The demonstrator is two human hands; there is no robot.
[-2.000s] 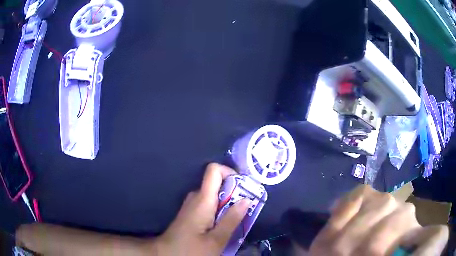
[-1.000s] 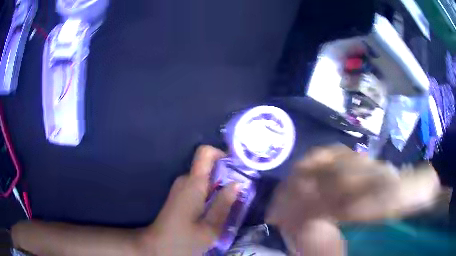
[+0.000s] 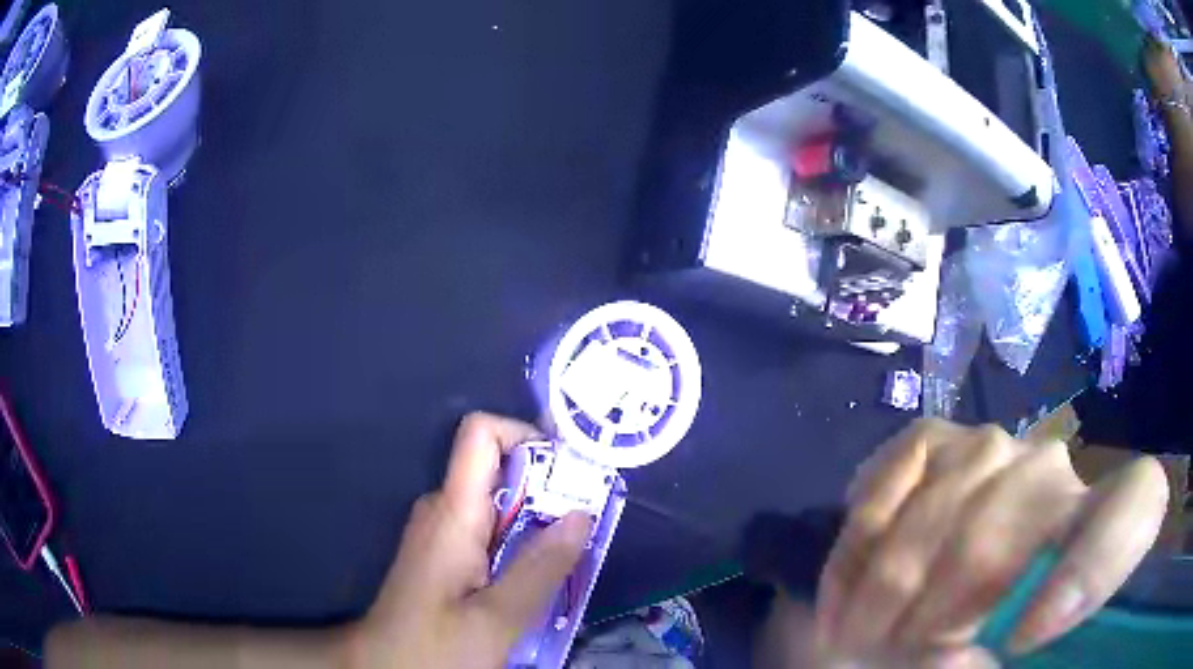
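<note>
A lilac-white handheld fan unit point(image 3: 625, 384) is in front of me, its round grille facing up and its open handle pointing towards me. My left hand point(image 3: 478, 549) grips the handle just below the neck, with the thumb over the shell. Red wire shows beside the neck bracket point(image 3: 572, 481). My right hand point(image 3: 988, 542) is closed around the teal electric screwdriver point(image 3: 1027, 599) at the lower right, apart from the fan. The driver's nose and bit cannot be made out against the dark background.
The screw feeder point(image 3: 870, 222) stands at the upper right, with clear plastic bags point(image 3: 1027, 307) and lilac parts beside it. Another fan unit point(image 3: 131, 301) lies at the left, with one more at the edge. A red-edged phone point(image 3: 24, 484) is lower left. Another person's arm point(image 3: 1168, 98) shows upper right.
The camera view has shifted. My right hand with the screwdriver came in close to the fan's neck, blurred, and is now back at the right. My left hand still holds the fan.
</note>
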